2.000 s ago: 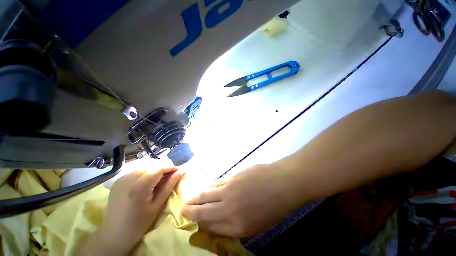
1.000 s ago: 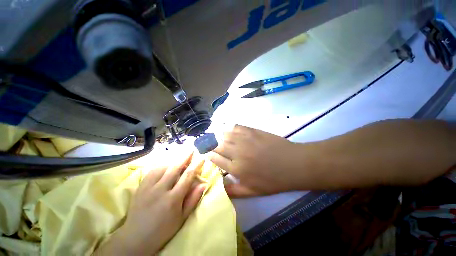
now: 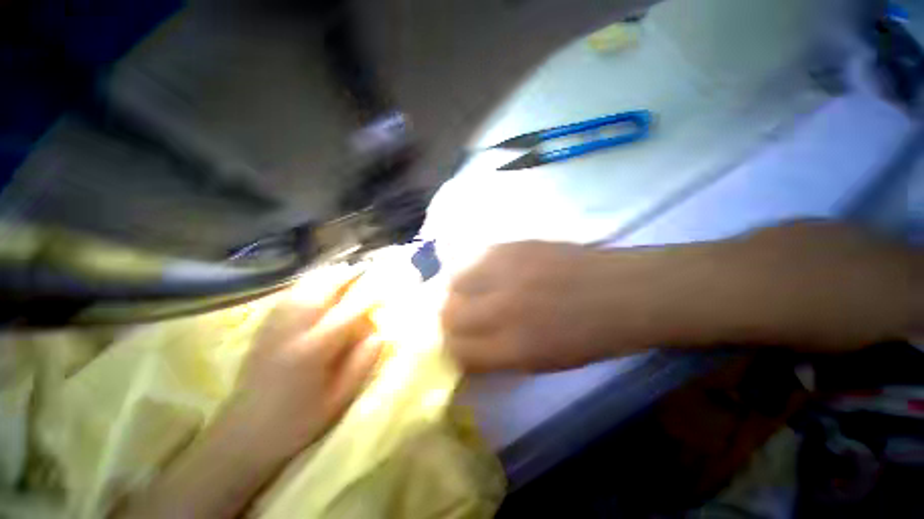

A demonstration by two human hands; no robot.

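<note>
The yellow fabric (image 3: 142, 405) lies bunched at the lower left and runs up to the needle area of the sewing machine (image 3: 253, 112), which is lost in white lamp glare. My left hand (image 3: 314, 355) lies on the fabric with its fingers toward the needle; the view is blurred. My right hand (image 3: 517, 304) is curled at the fabric's right edge beside the glare, its fingertips washed out, so what it pinches is hard to tell. A small dark blue part (image 3: 425, 262) shows between the hands.
Blue thread snips (image 3: 588, 137) lie on the machine bed beyond my right hand. A yellow scrap (image 3: 614, 39) lies behind them. Dark scissors (image 3: 898, 61) are at the far right corner. The table's front edge (image 3: 608, 405) runs below my right forearm.
The view has shifted and blurred. My right hand moved from in front of the needle area to the fabric's right edge, then slightly right. My left hand now lies flatter on the fabric.
</note>
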